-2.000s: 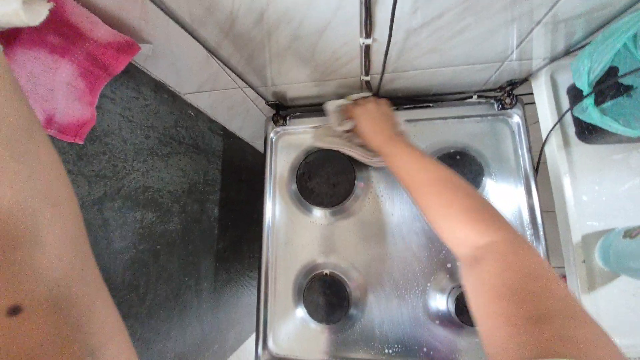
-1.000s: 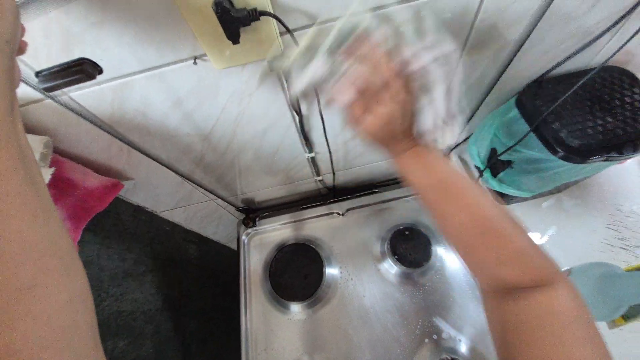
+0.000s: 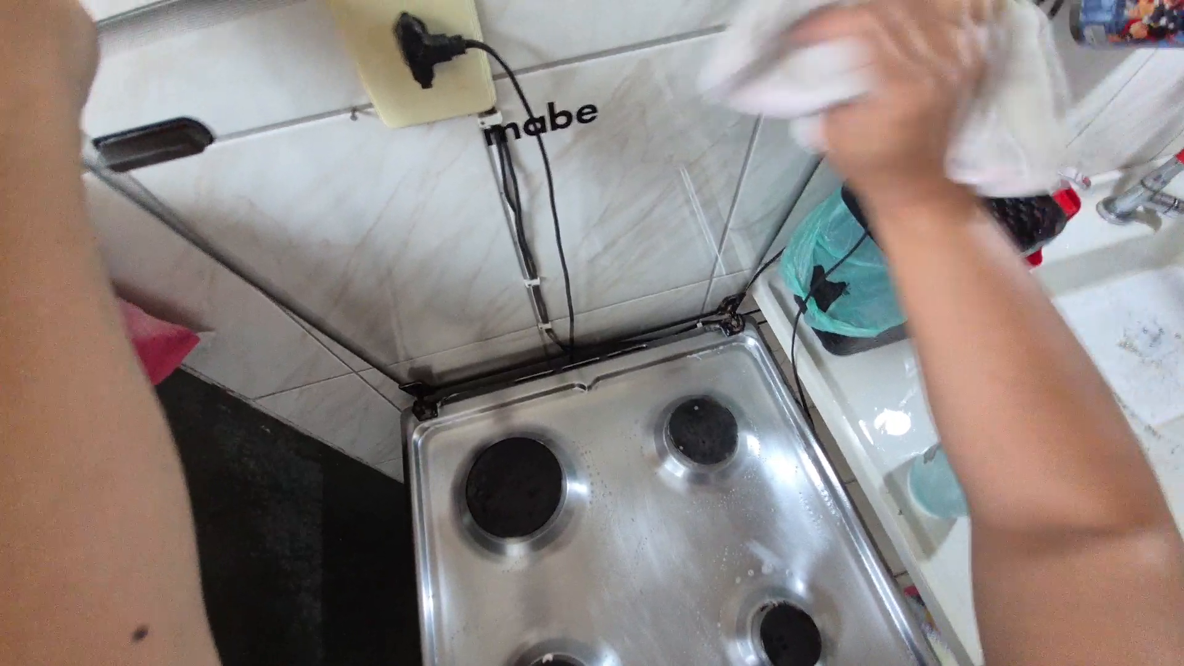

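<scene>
My right hand (image 3: 893, 102), slightly blurred, grips a white cloth (image 3: 1013, 111) at the upper right, in front of the raised clear glass lid (image 3: 638, 213) of a gas stove. Below it lies the stainless steel stovetop (image 3: 629, 536), with dark round burners (image 3: 514, 487) and small wet-looking spots. My left arm runs up the left edge of the view; my left hand (image 3: 79, 55) is only partly seen near the lid's upper left edge, its fingers hidden. A dark handle slot (image 3: 153, 143) is beside it.
Behind the lid are a tiled wall, a black plug (image 3: 425, 46) in a cream outlet plate (image 3: 407, 88), and hanging cables. On the right, a sink counter (image 3: 869, 398) holds a green plastic bag (image 3: 842, 268) and a faucet (image 3: 1142, 194). A pink cloth (image 3: 157, 342) hangs left.
My right hand and the white cloth have moved from the stovetop's back edge up to the raised glass lid, then further right. The view has tilted up towards the wall.
</scene>
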